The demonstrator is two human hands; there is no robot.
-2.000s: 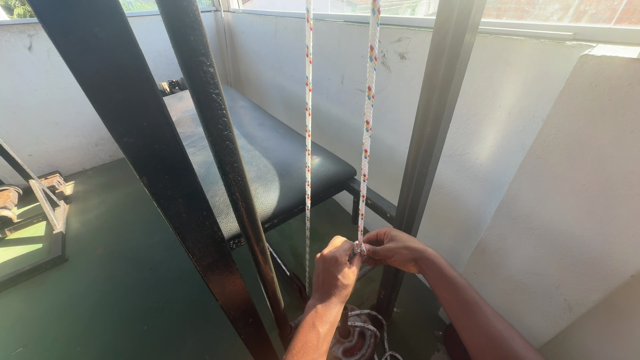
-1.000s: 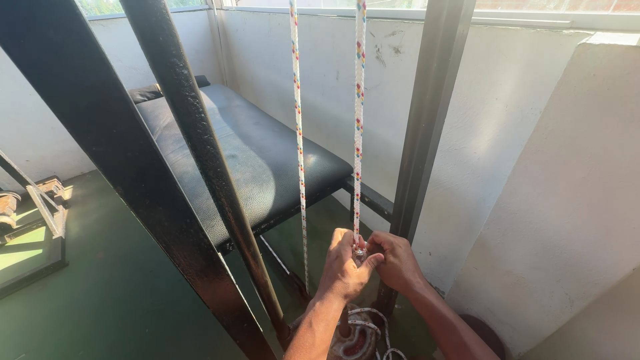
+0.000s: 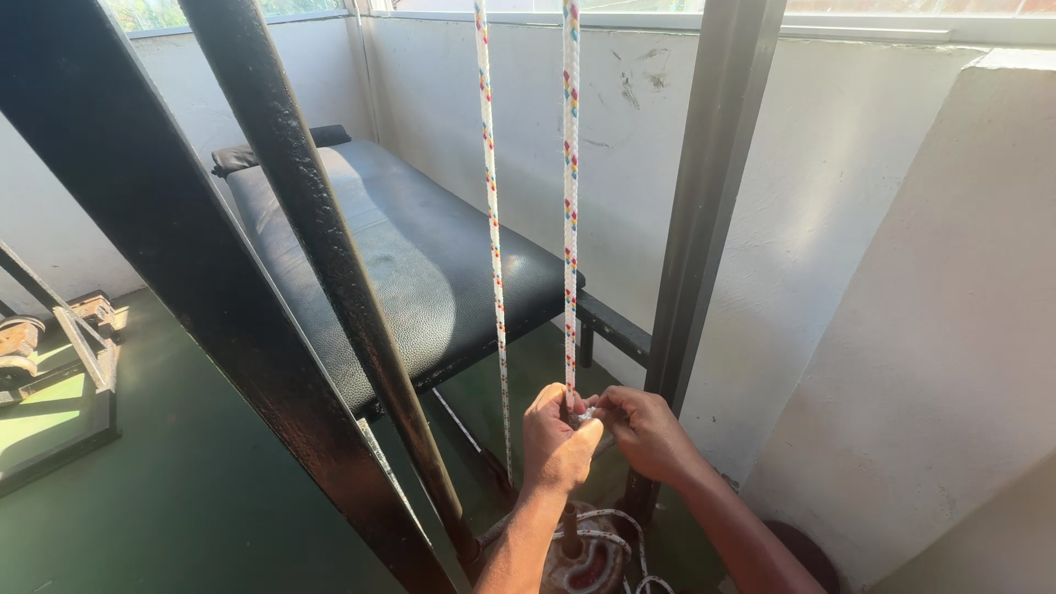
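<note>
A white braided rope with coloured flecks [image 3: 571, 206] hangs down to a small knotted part [image 3: 586, 415] between my hands. My left hand [image 3: 559, 441] closes round the rope at that knotted part, thumb on top. Close against it on the right, my right hand [image 3: 648, 429] pinches the same part with its fingertips. A second length of flecked rope [image 3: 492, 206] hangs to the left, untouched. Loose rope [image 3: 631, 528] lies in loops below my hands, over a round, worn weight plate [image 3: 586, 569] with a short upright metal post [image 3: 571, 528]. My fingers hide much of the knot.
Black metal posts [image 3: 330, 239] slant across the left, and a dark upright post [image 3: 709, 198] stands right of the ropes. Behind is a black padded bench [image 3: 412, 247] near the white wall [image 3: 825, 206]. A metal frame [image 3: 87, 355] stands on the green floor [image 3: 165, 478] at far left.
My fingers have shifted around the knotted part; both hands remain at the rope. The view has moved slightly.
</note>
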